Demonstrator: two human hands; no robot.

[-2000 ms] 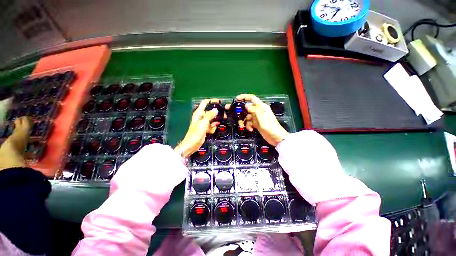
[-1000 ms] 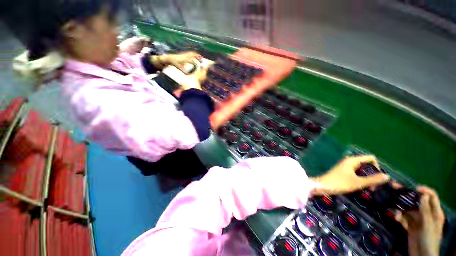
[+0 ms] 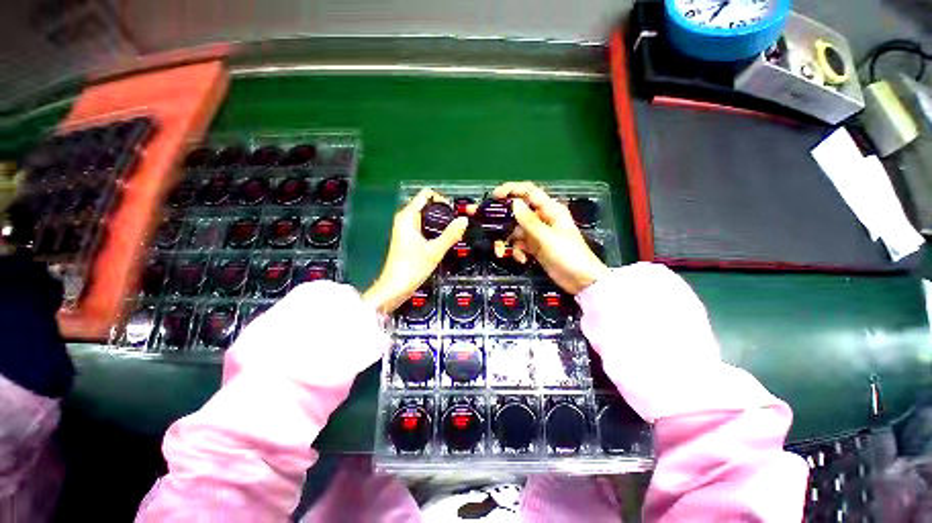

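Observation:
A clear blister tray (image 3: 516, 466) lies in front of me with round black units in its pockets, several showing red marks. Two pockets (image 3: 531, 363) right of the middle in the second row from the front hold no unit. My left hand (image 3: 411, 250) holds a round black unit (image 3: 437, 217) over the tray's back left. My right hand (image 3: 545, 237) holds another black unit (image 3: 496, 212) beside it, over the back middle. Fingers hide parts of both units and the pockets below them.
A second filled tray (image 3: 350, 169) lies to the left. Beyond it is an orange-red board (image 3: 189, 97) with a tray of dark parts and a neighbour's dark sleeve (image 3: 31, 327). At right are a black mat (image 3: 746, 189), blue clock (image 3: 728, 39), parts box (image 3: 807, 87) and paper slip (image 3: 869, 199).
The view swung left to a neighbouring worker and is back over my tray. Both hands still hold units; the right unit's blue-lit face from two seconds ago now looks dark with pale marks.

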